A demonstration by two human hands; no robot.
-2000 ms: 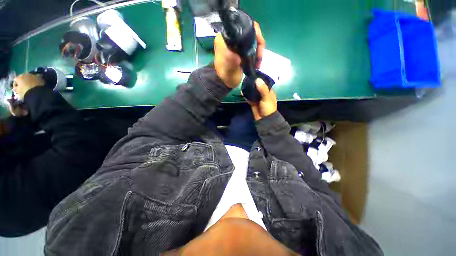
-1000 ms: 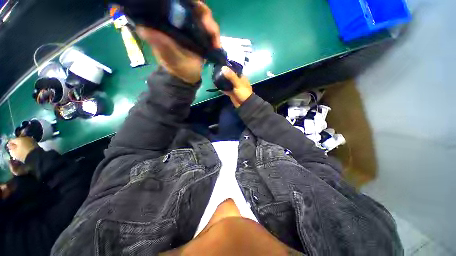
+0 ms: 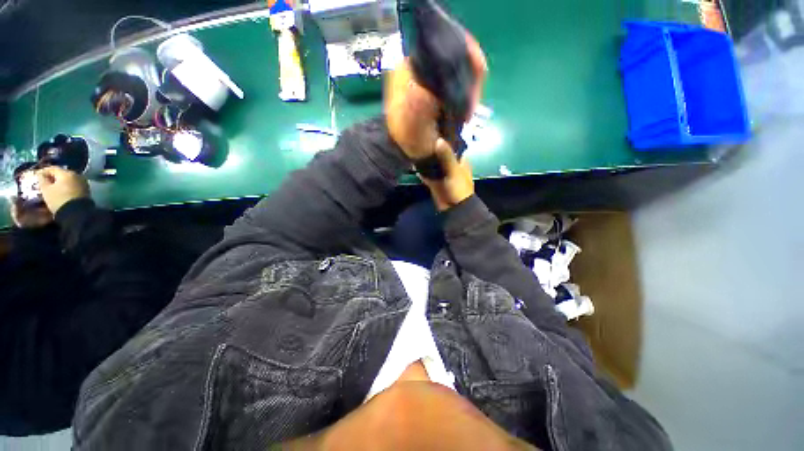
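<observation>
My left hand (image 3: 413,113) grips the black electric screwdriver (image 3: 443,57), which hangs down from the top edge over the bench. My right hand (image 3: 451,179) is just below, near the bench's front edge, holding a small black part (image 3: 430,166), seemingly a camera front housing. The screwdriver's lower end points at this part, but the tip and most of the part are hidden by my hands. A white piece (image 3: 477,128) lies on the bench behind my hands, partly covered.
Screw feeder (image 3: 363,55) and yellow-white tube (image 3: 290,66) stand or lie at the back. White-and-black camera units (image 3: 196,77) with wires lie left. A neighbour's hands (image 3: 62,188) work at far left. Blue bin (image 3: 683,88) is right; a cardboard box (image 3: 614,291) of units is below.
The view swung left and back, so the feeder shows more fully. My left hand and the screwdriver are now more upright, close above my right hand, which still holds the black part.
</observation>
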